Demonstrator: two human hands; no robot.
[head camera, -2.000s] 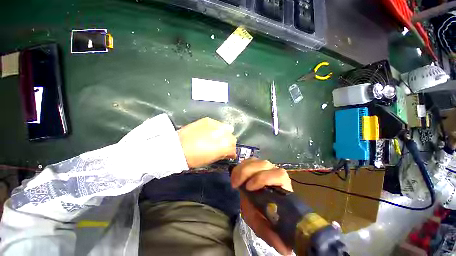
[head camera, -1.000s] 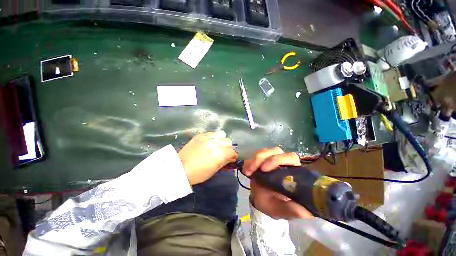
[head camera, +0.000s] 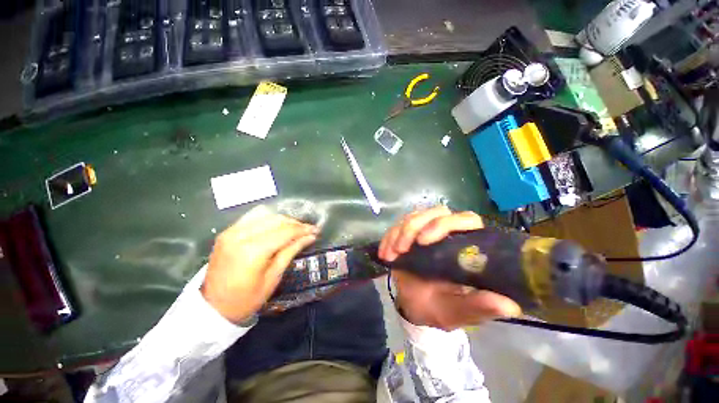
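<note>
The black electric screwdriver with a yellowish collar lies nearly level in my right hand, which is wrapped around it. Its front end points left, at the right end of the opened keypad phone. The phone lies at the bench's front edge with silvery inner parts showing. My left hand is over the phone's left part, fingers bent and thumb side down on it. The fingertips and the screwdriver's tip are partly hidden or blurred.
Blister tray with phones at the back; paper label, white card, tweezers, clear cover and yellow cutters on the mat. LCD module and dark smartphone at left; blue solder stand at right.
The view has swung, showing more of the tray. My left hand has moved left, uncovering the phone's inner parts. The screwdriver has turned to lie more level.
</note>
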